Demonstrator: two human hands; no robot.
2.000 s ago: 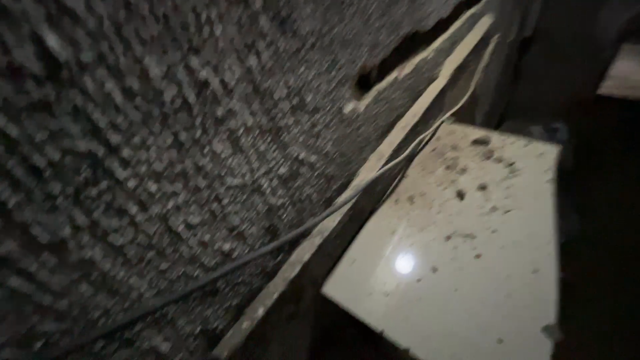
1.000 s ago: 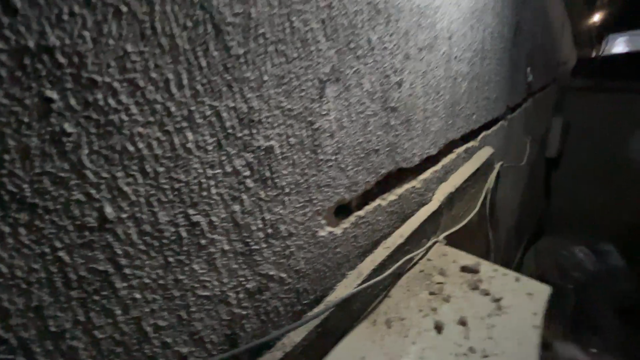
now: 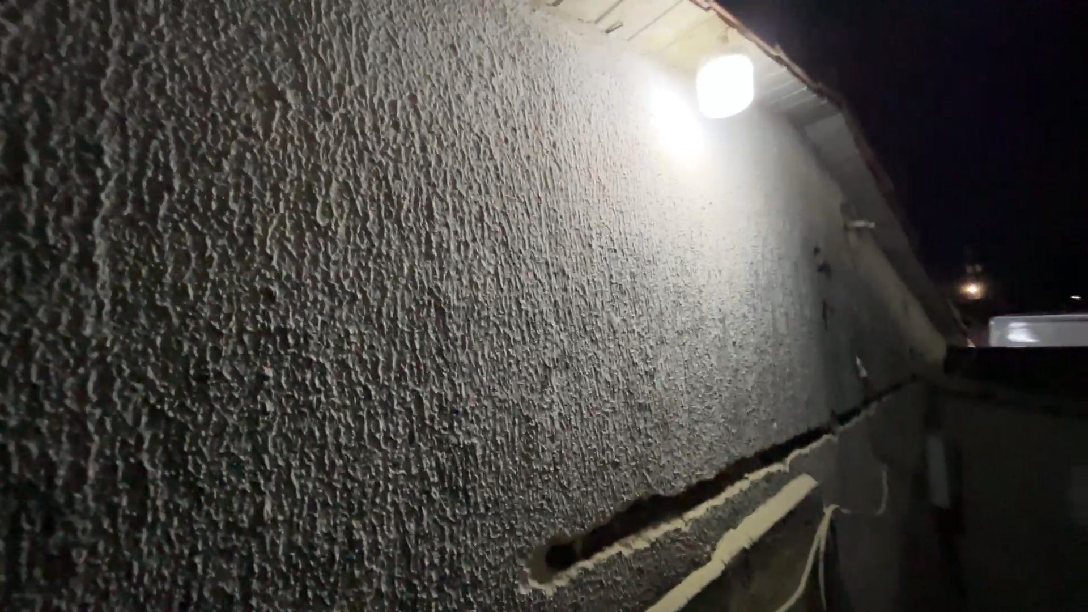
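Observation:
Neither my left hand nor my right hand shows in the head view. A rough textured plaster wall (image 3: 382, 297) fills most of it. Low in this wall runs a chiselled groove (image 3: 663, 510) with broken pale edges, and a dark round hole (image 3: 561, 554) lies at its near end. Below the groove a pale ledge (image 3: 739, 540) slants up to the right. A thin white cable (image 3: 820, 544) hangs beside the ledge's far end.
A lit lamp (image 3: 725, 86) is mounted high under the roof eave (image 3: 803, 102). At the right a dark low wall (image 3: 1011, 476) stands, with a pale object (image 3: 1037, 330) beyond it. A small light (image 3: 971, 290) glows in the distance.
The view has swung upward, bringing the lamp and eave into sight. The pale board with debris on it, seen in both earlier frames, is out of view.

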